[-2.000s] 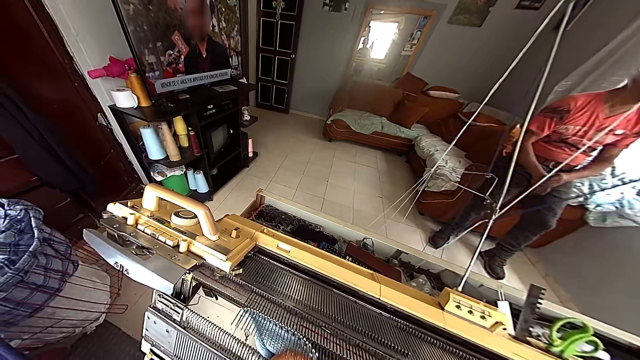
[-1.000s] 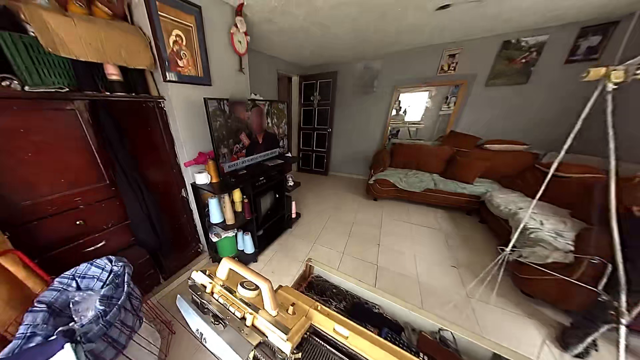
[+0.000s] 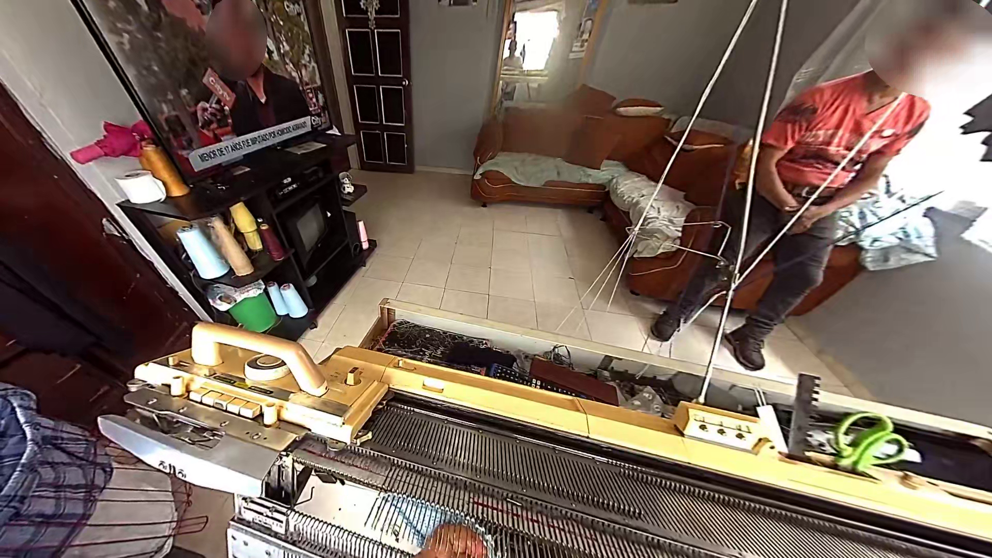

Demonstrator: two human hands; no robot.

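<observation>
A cream flat-bed knitting machine crosses the lower view. Its carriage (image 3: 263,380), with an arched handle, sits at the left end of the needle bed (image 3: 511,457). Light blue knitted fabric (image 3: 403,519) shows among the lower bed's needles at the bottom edge. Part of one hand, apparently my left hand (image 3: 453,540), is seen through those needles against the fabric; its fingers are mostly hidden, and whether it grips the fabric is unclear. My right hand is out of view. White yarn strands (image 3: 732,256) rise from the machine's right part. Green-handled scissors (image 3: 868,442) lie behind the bed at right.
A long open tray (image 3: 480,329) of tools and cords runs behind the machine. A plaid cloth (image 3: 46,465) lies over a wire basket at left. Yarn cones (image 3: 203,252) stand on the black television stand. A person (image 3: 829,163) is by the sofa (image 3: 542,139) at right.
The view swung up and left, then came back down to the machine. The hand by the blue fabric, out of frame one second ago, is in view again.
</observation>
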